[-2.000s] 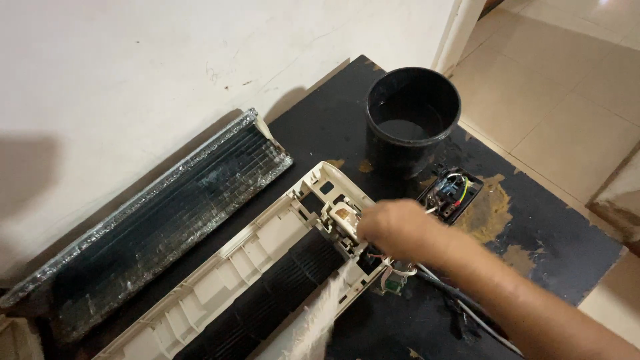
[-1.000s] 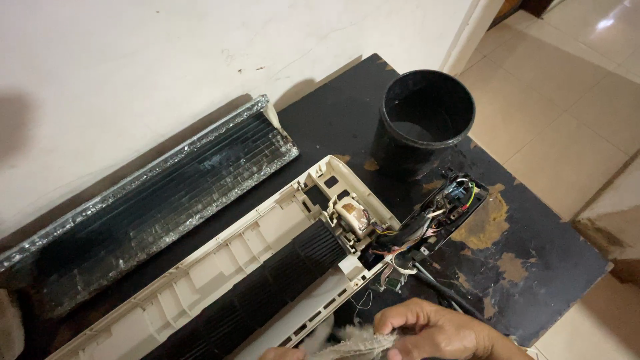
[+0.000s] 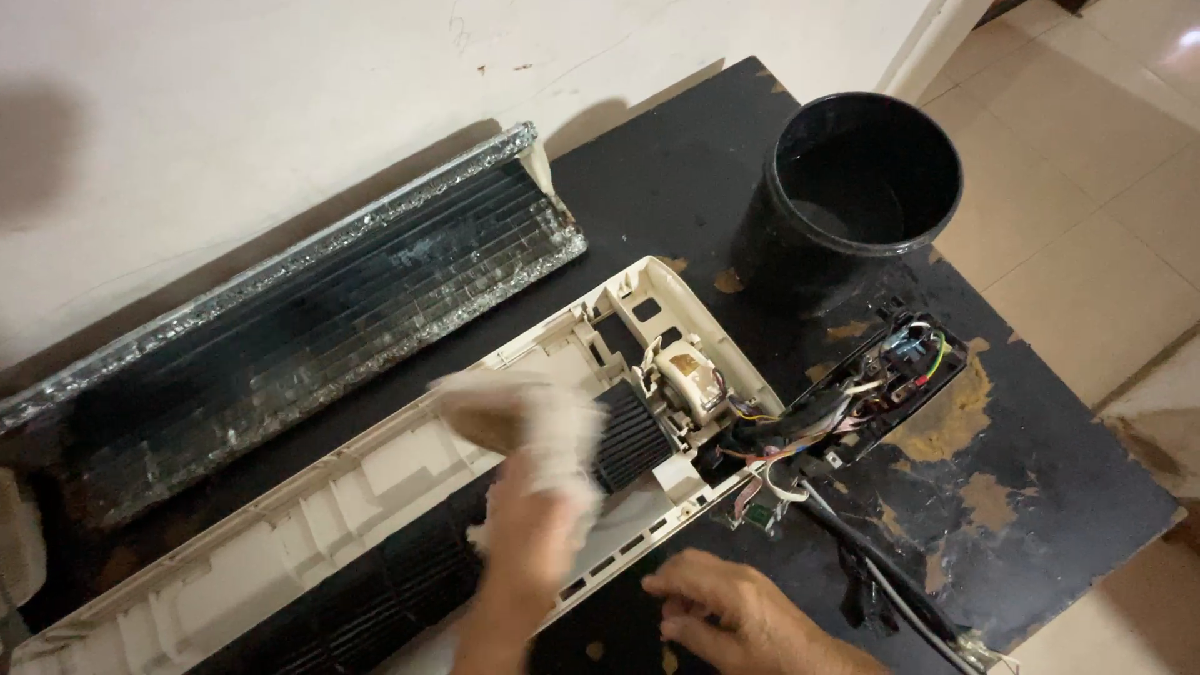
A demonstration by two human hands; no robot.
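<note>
My left hand (image 3: 534, 525) is blurred and holds a whitish cloth (image 3: 562, 422) over the cream plastic housing (image 3: 328, 506) of a split air conditioner's indoor unit. Beneath it lies the black cylindrical blower fan (image 3: 633, 436), partly hidden by hand and cloth. A fan motor (image 3: 692, 375) sits at the housing's right end. My right hand (image 3: 731, 605) hovers near the housing's lower right edge with its fingers loosely curled and nothing seen in them. Wires run from the motor end to a black electrical box (image 3: 900, 384) on the table.
A finned evaporator coil (image 3: 319, 300) leans by the wall at the left. A black bucket (image 3: 778, 216) holding liquid stands on the worn black table (image 3: 666, 197). Thick cables (image 3: 881, 562) trail toward the lower right. A small circuit board (image 3: 757, 514) lies beside the housing.
The cloth, between both hands at the bottom a second ago, is now over the housing in my left hand. My right hand no longer holds it.
</note>
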